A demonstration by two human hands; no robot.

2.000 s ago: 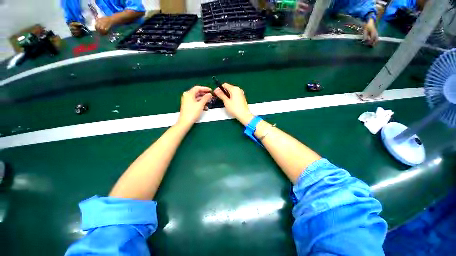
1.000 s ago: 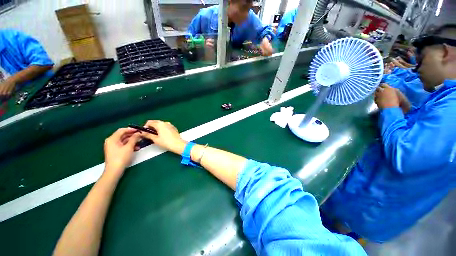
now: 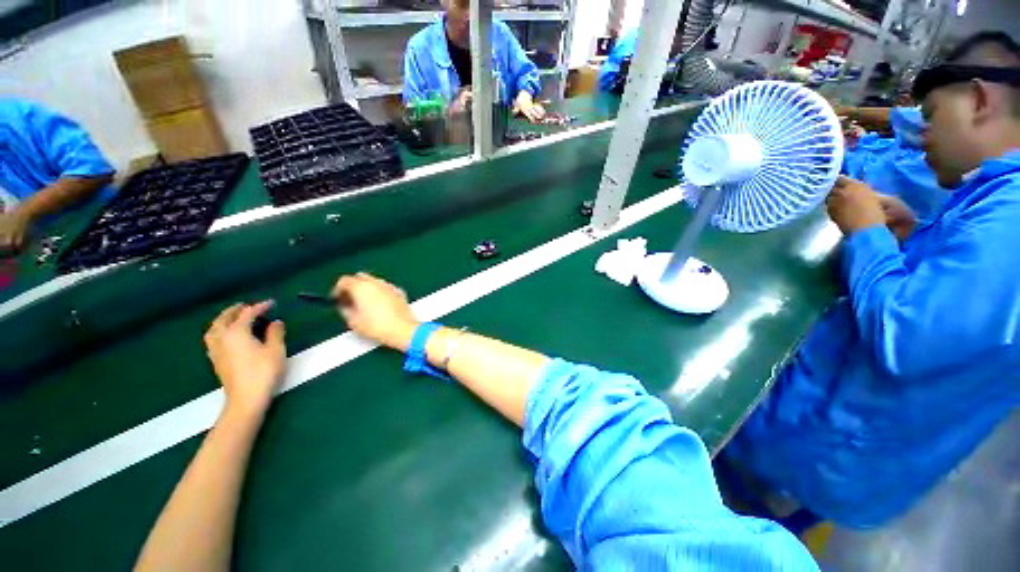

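Note:
My left hand (image 3: 248,352) is over the white strip at the left, with a small dark unit (image 3: 262,326) between thumb and fingers. My right hand (image 3: 371,308) is to its right and apart from it. It grips a thin dark pen-like tool (image 3: 319,298) whose end points left toward my left hand. A blue wrist strap (image 3: 422,348) is on my right wrist. Fine detail of the unit is too small to tell.
Another dark unit (image 3: 484,249) lies on the green belt (image 3: 414,237). A white fan (image 3: 685,284) and crumpled tissue (image 3: 621,260) stand at the right, near a slanted post (image 3: 631,123). Black trays (image 3: 324,154) lie across the line. A person (image 3: 917,302) sits at the right; others sit opposite.
My hands were together around the unit and tool; they are now apart, the left one further left. The view swung right earlier. The unit on the belt has shifted slightly left.

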